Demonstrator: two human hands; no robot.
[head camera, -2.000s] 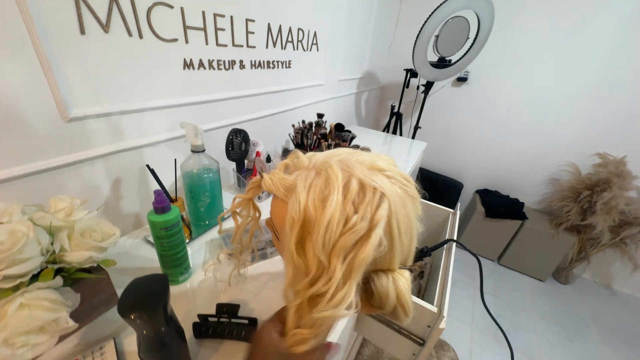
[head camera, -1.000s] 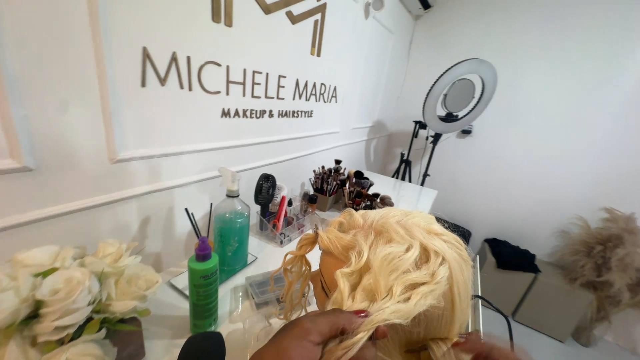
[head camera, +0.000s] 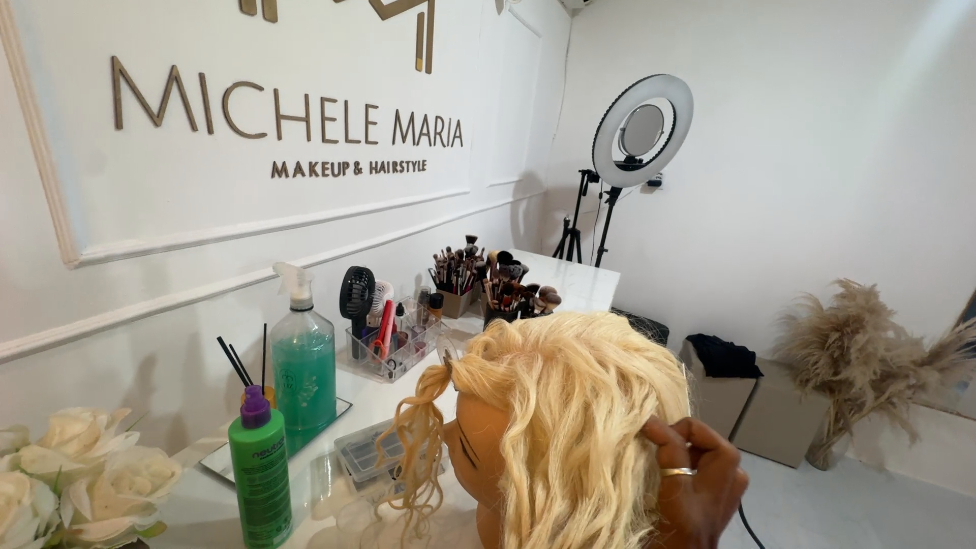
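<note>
A mannequin head (head camera: 476, 450) with wavy blonde hair (head camera: 587, 412) stands at the bottom centre, its face turned left. One front lock (head camera: 423, 442) is gathered at the forehead and hangs loose in curls before the face. My right hand (head camera: 698, 476), with a ring on one finger, is at the back right side of the head. Its fingertips pinch a lock of the blonde hair; part of the grip is hidden. My left hand is out of view.
A green bottle with a purple cap (head camera: 261, 473), a spray bottle of green liquid (head camera: 303, 374), a clear organizer (head camera: 393, 347) and makeup brushes (head camera: 507, 286) stand on the white counter left of and behind the head. White artificial roses (head camera: 84, 473) are at left, a ring light (head camera: 644, 130) behind.
My left hand, at the hair's lower front one second ago, has left the view. My right hand is now higher against the back of the hair. The view has shifted.
</note>
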